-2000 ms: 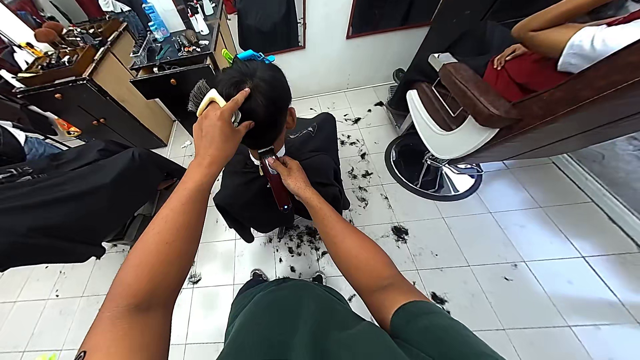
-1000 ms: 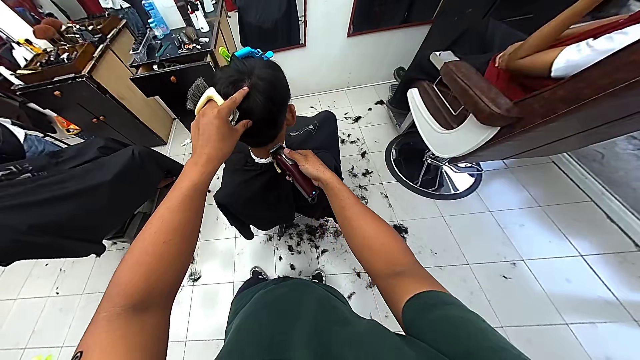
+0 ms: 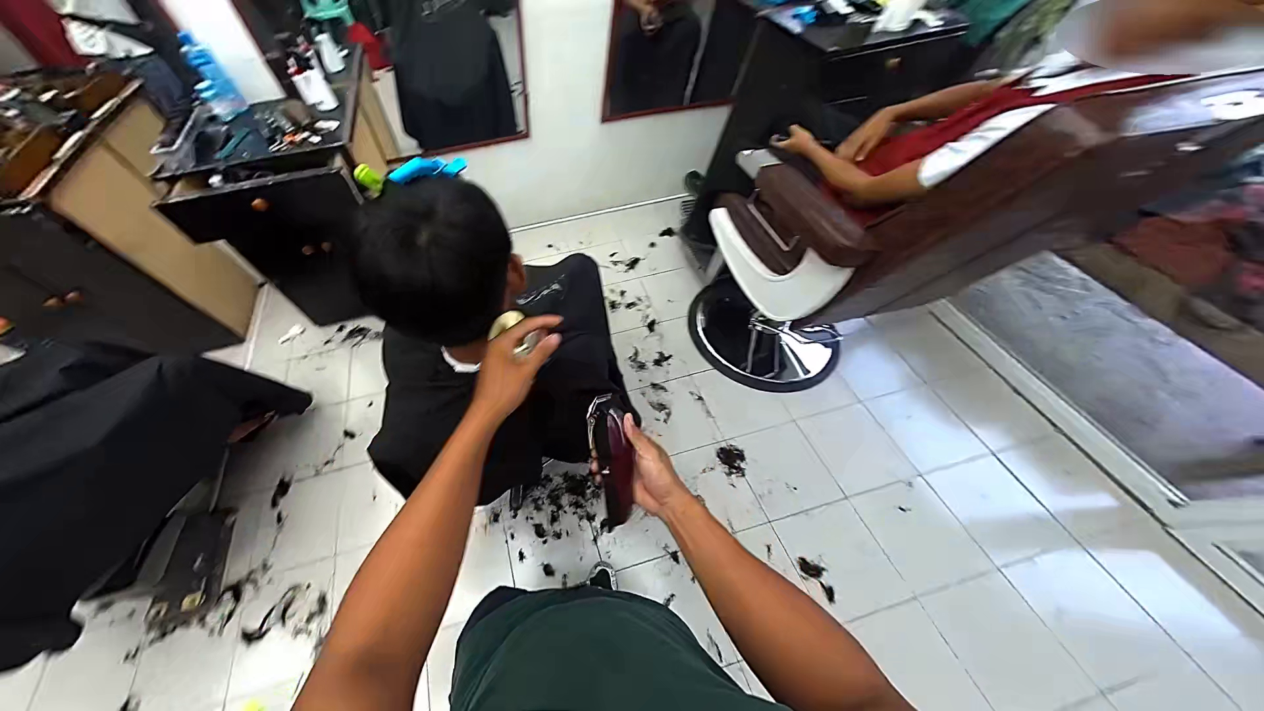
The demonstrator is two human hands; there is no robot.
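My left hand (image 3: 513, 367) holds a barber's neck brush, whose pale handle (image 3: 506, 324) shows above my fingers; its bristles are hidden. It is at the right side of the neck of a seated person with short black hair (image 3: 432, 259). Blue hair clips (image 3: 427, 170) and a green one (image 3: 368, 179) sit on top of the head. A black cape (image 3: 434, 420) covers the person, with a white strip (image 3: 461, 363) at the nape. Lower right, over the cape's edge, my right hand (image 3: 647, 469) grips a dark red hair clipper (image 3: 618, 464), its blade end up.
Cut hair (image 3: 568, 499) lies on the tiled floor (image 3: 889, 474). At right, another person sits in a brown barber chair (image 3: 810, 217) with a round metal base (image 3: 760, 341). A black cape (image 3: 128, 474) drapes at left. Behind are a cluttered counter (image 3: 267, 148) and mirrors (image 3: 662, 59).
My left hand has moved with the brush from the top of the head down to the neck. My right hand has drawn the clipper away from the nape, down and right. The view has shifted.
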